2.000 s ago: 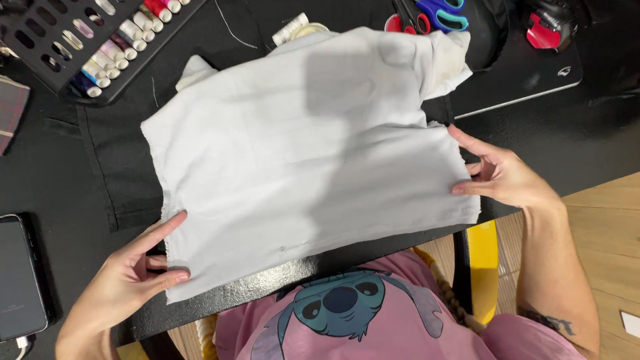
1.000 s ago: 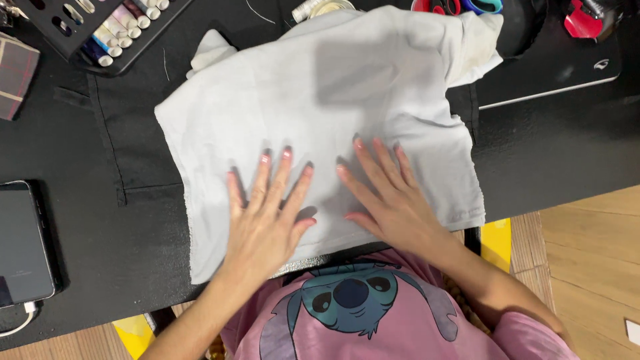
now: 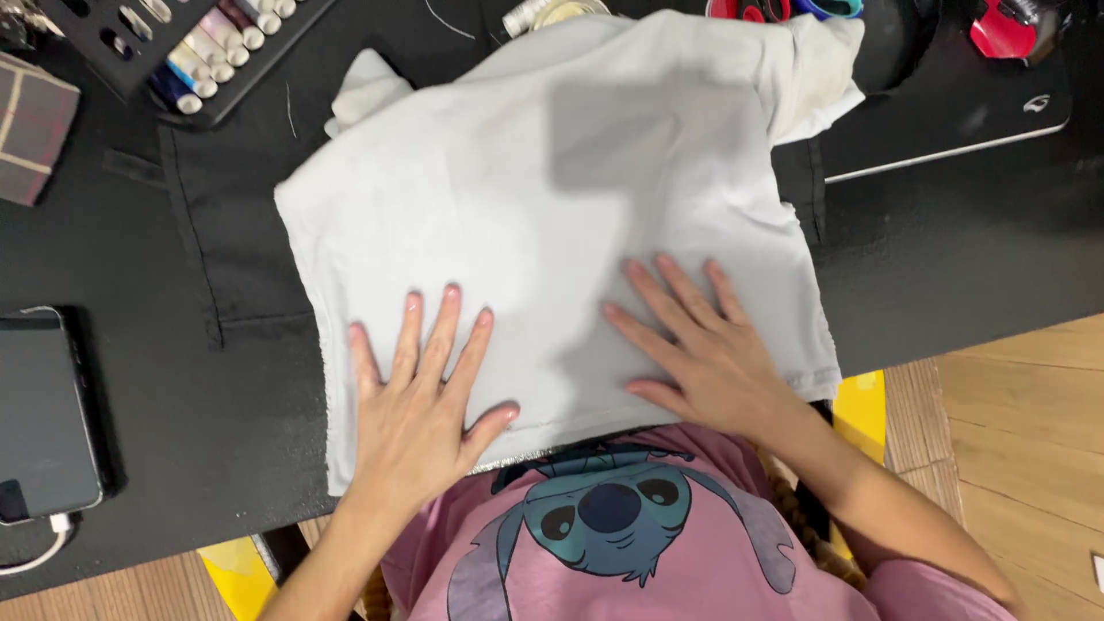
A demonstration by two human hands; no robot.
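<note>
A white cloth garment lies spread over the near edge of a black table, its side edges looking raw and frayed. My left hand rests flat on its lower left part, fingers apart. On the lower right part lies my right hand, palm down with the fingers spread. Neither hand grips the fabric. Beneath the garment is a black cloth with stitched seams, showing at both sides. A bunched end of white fabric sticks out at the upper left.
A black rack of thread spools stands at the upper left, above a plaid cloth. A phone with a white cable lies at the left. Red-handled scissors, a blue handle and a dark mat are at the upper right.
Two seconds ago my hands held the garment's left and right side edges. They have let go and moved inward to lie flat on it. Since one second ago they have spread somewhat farther apart.
</note>
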